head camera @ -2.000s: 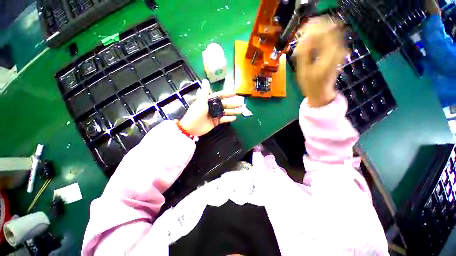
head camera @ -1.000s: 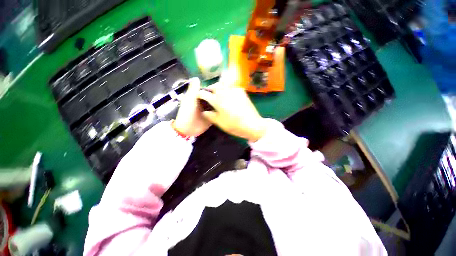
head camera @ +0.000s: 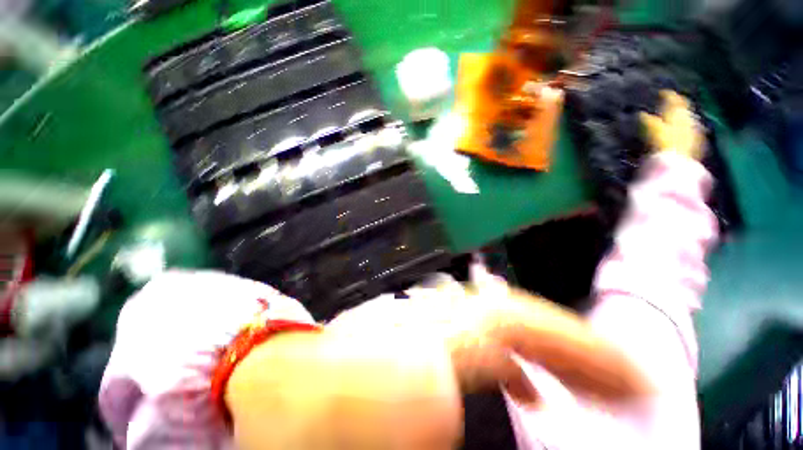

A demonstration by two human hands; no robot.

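Observation:
The picture is strongly blurred. My left hand point(head camera: 493, 343) is large and close to the camera, in front of my chest; whether it holds anything cannot be told. My right hand point(head camera: 676, 127) is stretched out over the right blister tray point(head camera: 607, 110); its fingertips are blurred and what they hold cannot be told. The left blister tray point(head camera: 290, 158) lies left of centre with big black pockets. The orange toggle press point(head camera: 511, 114) stands between the trays.
A white bottle point(head camera: 424, 74) and a crumpled white cloth point(head camera: 449, 158) lie left of the press base. A white pen point(head camera: 90, 214) and a white scrap point(head camera: 143, 259) lie at the left. A green clip point(head camera: 244, 18) is at the left tray's top edge.
My hands were together over the left tray and have parted. My left hand has come up close to the camera; my right hand has moved to the right tray. The view has shifted.

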